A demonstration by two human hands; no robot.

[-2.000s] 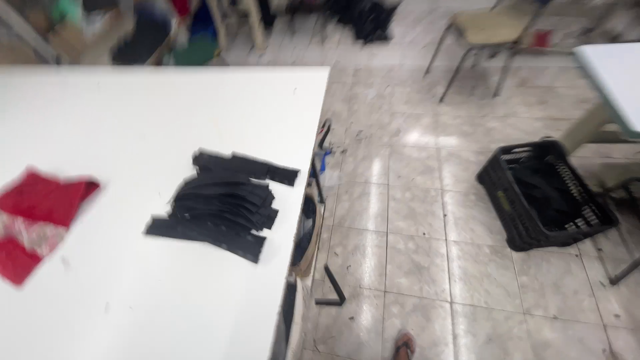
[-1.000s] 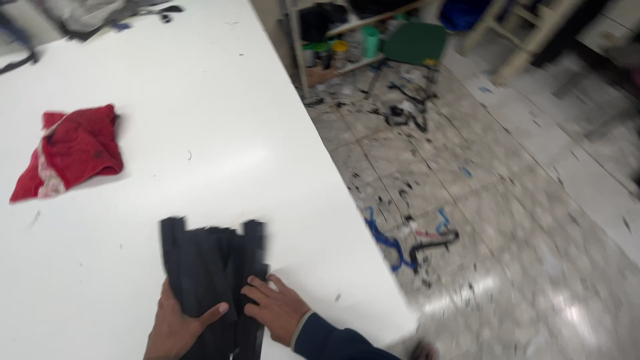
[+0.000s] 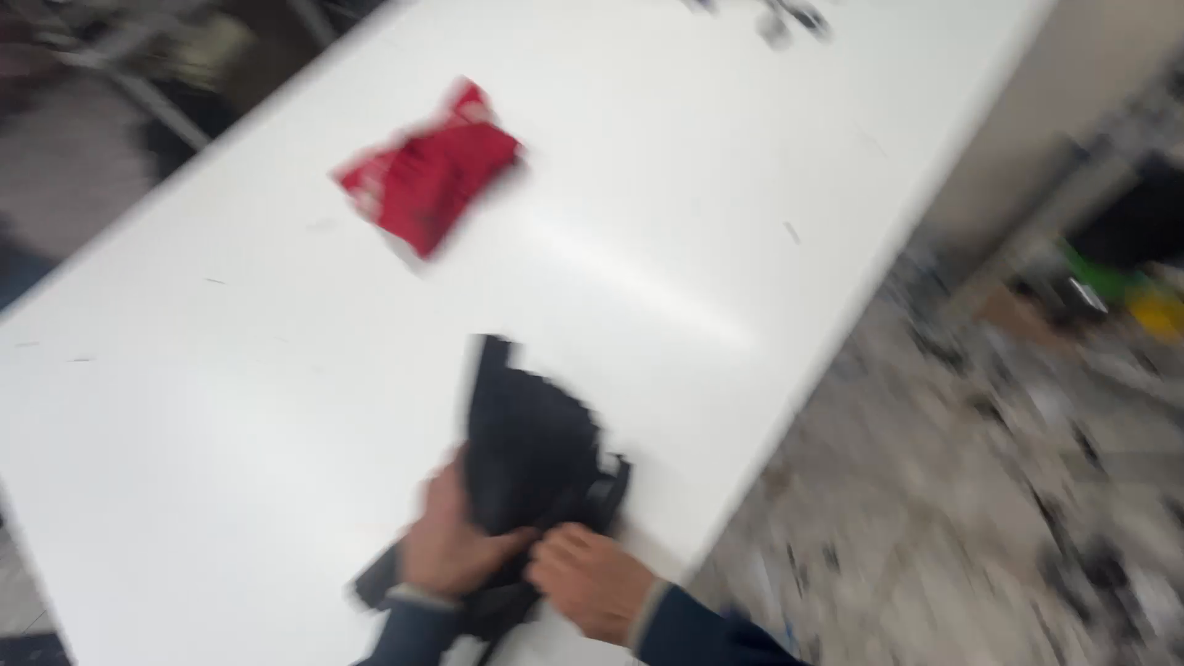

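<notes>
A stack of black fabric strips (image 3: 529, 444) lies on the white tabletop at the lower middle, its far end fanned out. My left hand (image 3: 453, 536) grips it from the left side, thumb across the top of the strips. At the right edge of the stack, my right hand (image 3: 583, 573) has its fingers curled on the fabric, close to the left thumb. Blur hides how many strips each hand pinches. Farther up the table lies a crumpled red cloth (image 3: 430, 171) with pale patches, apart from both hands.
The white table (image 3: 277, 444) runs diagonally, its right edge beside the hands. Small dark items (image 3: 795, 18) sit at its far end. Scraps litter the tiled floor (image 3: 888, 518) to the right, near blurred green and yellow things (image 3: 1156, 310).
Two seconds ago the black strips lay untouched; one second ago both hands were on them. Now the strips are fanned and bunched, and the hands are closer together. The view has turned strongly.
</notes>
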